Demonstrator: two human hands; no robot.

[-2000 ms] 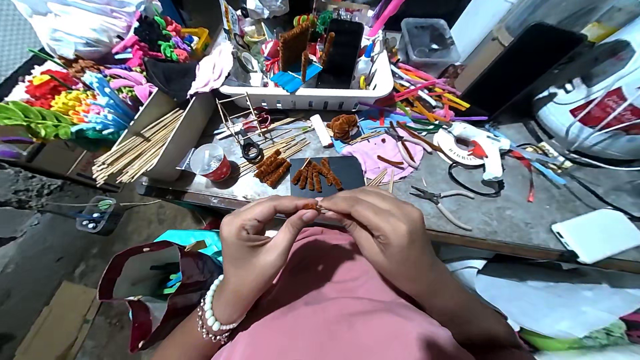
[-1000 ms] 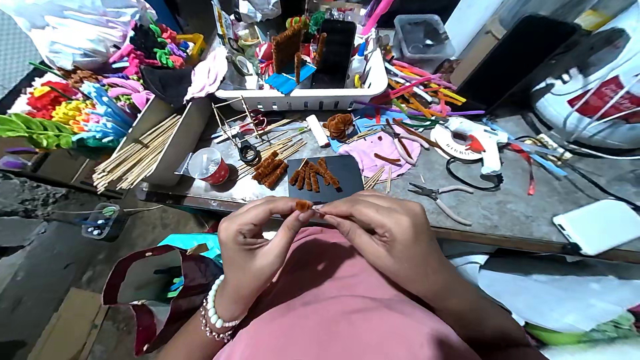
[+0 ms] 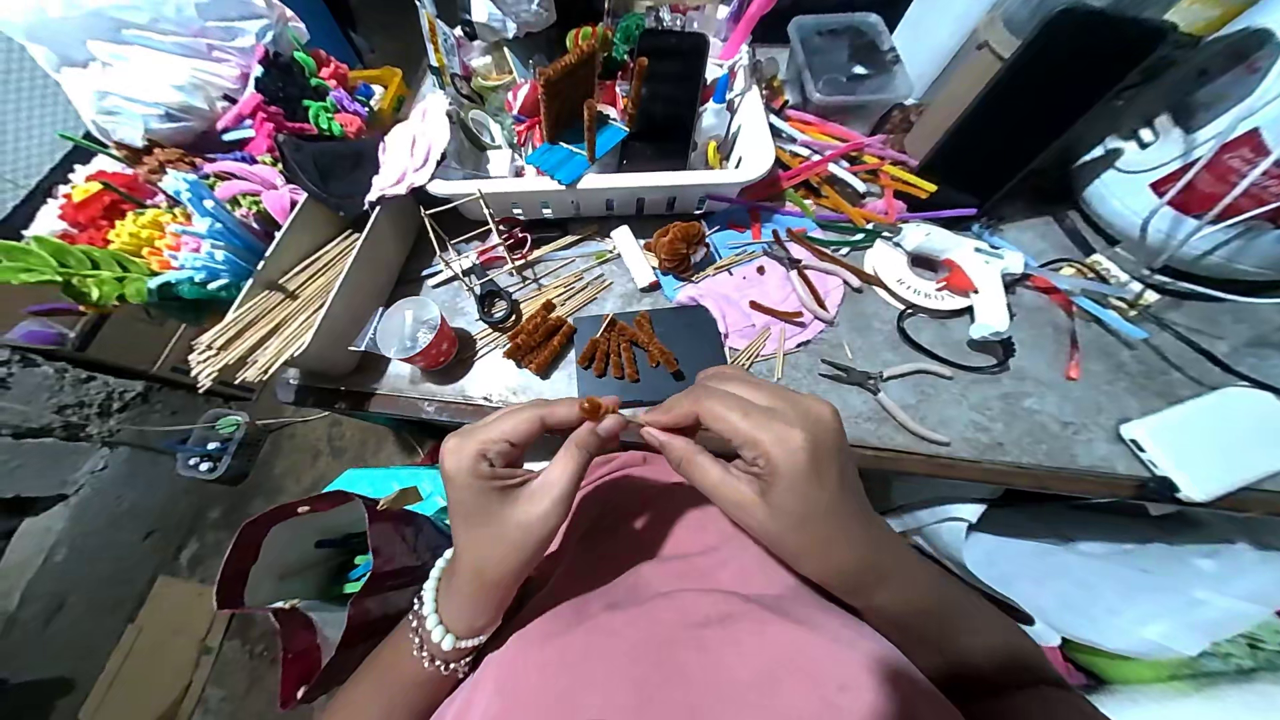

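Between thumb and index finger, my left hand (image 3: 525, 490) grips a small brown fuzzy piece (image 3: 597, 408), which looks like pipe cleaner on a stick. The fingers of my right hand (image 3: 760, 470) pinch the thin pale stick end (image 3: 632, 418) beside it. Past my hands, several brown pipe-cleaner-wrapped sticks (image 3: 628, 345) lie on a dark flat board (image 3: 700, 335), and more wrapped sticks (image 3: 540, 338) rest to its left. Grey-handled pliers (image 3: 890, 395) lie right of my right hand. A coiled brown pipe-cleaner piece (image 3: 678, 247) sits farther back.
A red-and-clear cup (image 3: 430, 345), black-handled scissors (image 3: 494, 300) and a box of bamboo sticks (image 3: 370, 290) stand left. At the right are a white glue gun (image 3: 975, 270) and a white device (image 3: 1210, 440). A white basket (image 3: 600, 195) stands behind. A maroon bag (image 3: 290, 590) is below the table edge.
The brown piece now shows more plainly above my left fingertips, and a pale stick is visible between my hands. Both hands stay close together in front of the table edge.
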